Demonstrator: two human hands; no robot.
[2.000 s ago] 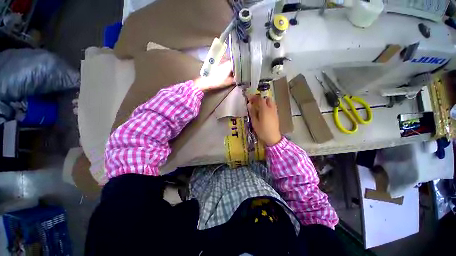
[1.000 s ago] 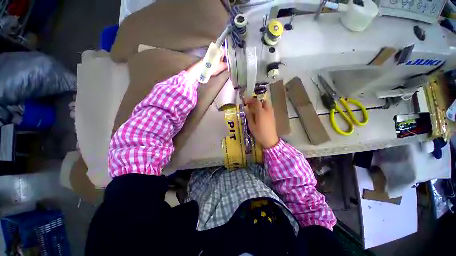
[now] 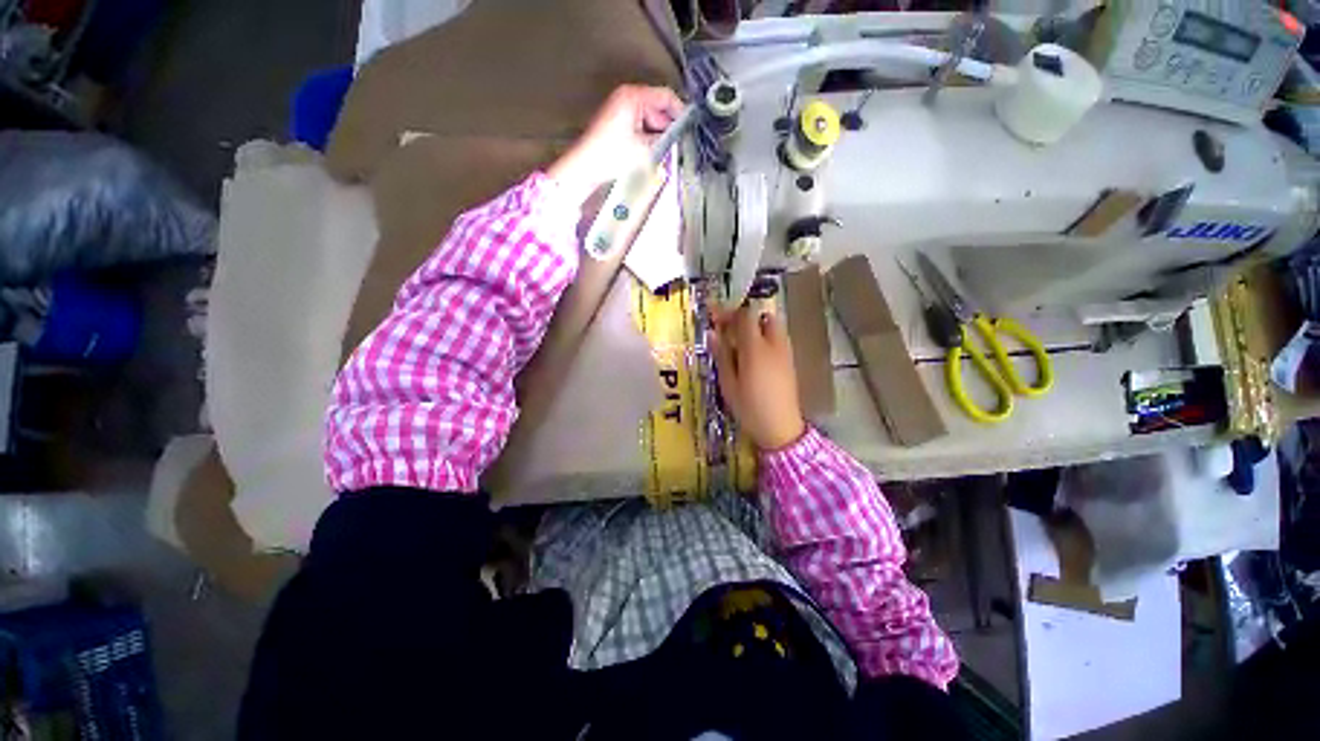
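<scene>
The brown garment panel [image 3: 449, 196] lies left of the needle, its pale underside [image 3: 659, 243] showing beside the machine head. My left hand [image 3: 620, 130] is behind the lamp, its fingers pinched at the panel's edge beside the head. My right hand [image 3: 759, 379] is low over the yellow tape guides [image 3: 669, 413], its fingertips just in front of the presser foot area; whether they grip anything is hidden. The white sewing machine [image 3: 927, 188] stands over the work. Brown strips [image 3: 886, 355] lie right of my right hand.
Scissors [image 3: 989, 362] with yellow handles lie right of the strips. A small dark tray [image 3: 1175, 398] is further right. Pale panels [image 3: 282, 333] lie at left and hang over the table's edge. The machine lamp [image 3: 620, 217] is left of the head. A blue crate [image 3: 87, 673] stands on the floor.
My left hand has moved back, away from me, along the machine head. The pale underside has moved back too, uncovering more yellow tape. My right hand has stayed near the presser foot.
</scene>
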